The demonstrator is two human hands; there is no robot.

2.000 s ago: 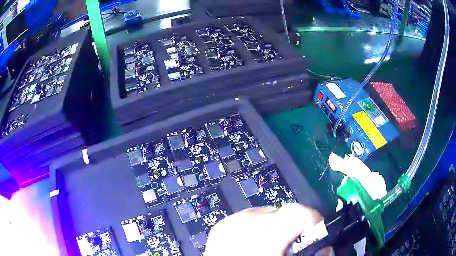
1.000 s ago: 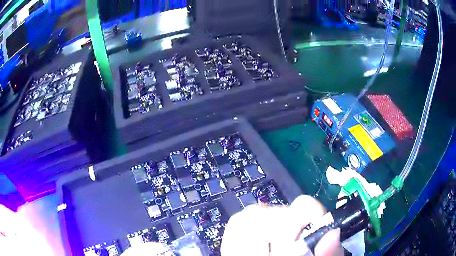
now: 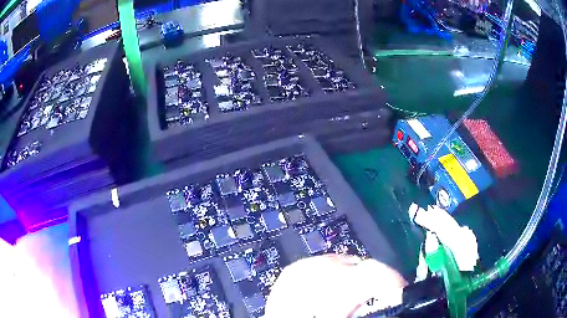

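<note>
My right hand (image 3: pixel 336 287) is at the bottom edge, overexposed and partly cut off. It is shut on a dark syringe (image 3: pixel 423 294) with a bright green adapter (image 3: pixel 449 279); the syringe tip is hidden. The hand is over the near right part of a black foam tray (image 3: pixel 137 233) and hides some of its boards. Circuit boards (image 3: pixel 250 200) lie in rows in this tray. My left hand is not in view.
A blue dispenser box (image 3: pixel 442 163) stands at the right, beside a red textured block (image 3: pixel 491 146). A crumpled white wipe (image 3: pixel 452 235) lies behind the adapter. A clear hose (image 3: pixel 543 202) curves up at the right. Stacked trays (image 3: pixel 267 118) with boards stand behind; a green post (image 3: pixel 132 49) rises there.
A pale shape at the bottom edge, possibly my left hand, has gone from view. My right hand stays on the syringe, which sits lower, and the green adapter has turned. The view has shifted slightly.
</note>
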